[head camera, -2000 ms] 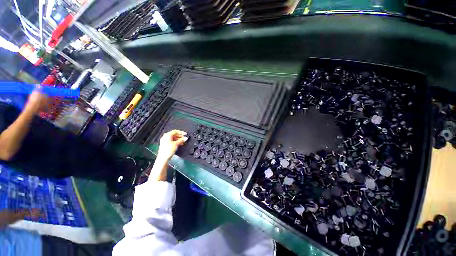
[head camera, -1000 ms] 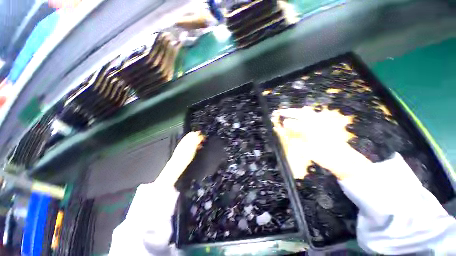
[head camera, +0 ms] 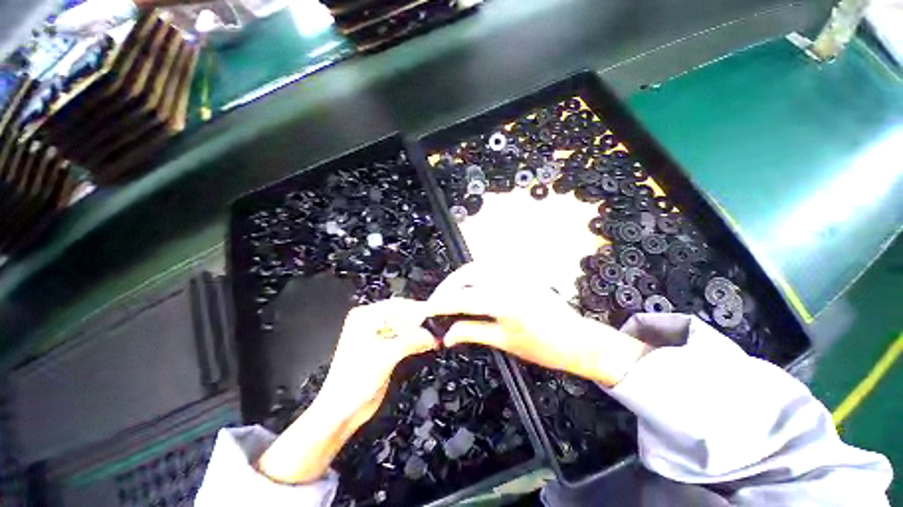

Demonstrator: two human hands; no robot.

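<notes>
My left hand (head camera: 371, 366) and my right hand (head camera: 525, 322) meet fingertip to fingertip above the divide between two black bins. A small dark piece (head camera: 439, 331) shows between the fingertips; its shape is too small to tell. The left bin (head camera: 307, 322) holds heaped small stemmed parts (head camera: 426, 436) with a bare dark patch. The right bin (head camera: 693, 213) holds black ring parts (head camera: 634, 262) around a glaring white liner (head camera: 535, 233). My right hand hides part of that liner.
Flat dark empty trays (head camera: 109, 366) lie left of the bins, with the blurred grid tray (head camera: 178, 475) at the lower left. A raised green ledge (head camera: 307, 109) runs behind. Brown-edged stacks (head camera: 124, 89) stand on the far line. Green floor with yellow lines is at right.
My left hand has moved right from the left bin's bare patch, and my right hand has come left out of the ring parts. The fingertips now meet. The view has shifted.
</notes>
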